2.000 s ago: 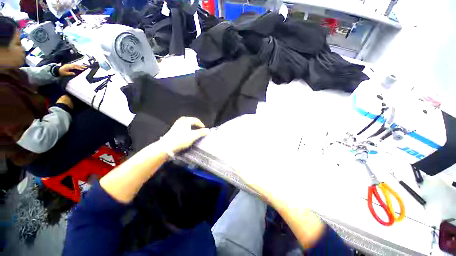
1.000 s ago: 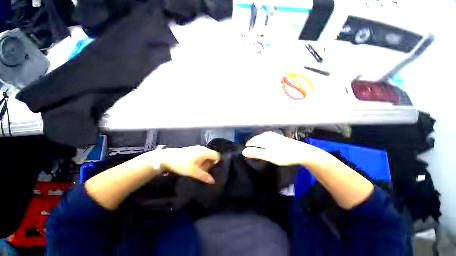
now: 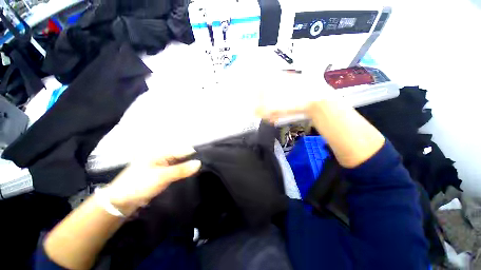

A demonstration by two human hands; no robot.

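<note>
A black garment piece spans my lap, its upper edge near the table's front edge. My left hand is on its left end, with the cloth between thumb and fingers. My right hand is blurred by motion above the table edge, at the cloth's upper right corner; its fingertips are too washed out to tell whether they hold the cloth. The scissors do not show.
The white sewing machine stands at the back of the table. A larger black garment part hangs over the table's left edge. A dark red object lies at the right end. A blue crate is below the table, beside black cloth.
The hands have moved apart. My right hand has risen to the table edge, and my left has moved left and slightly down. The garment piece is spread wider. The view has shifted right.
</note>
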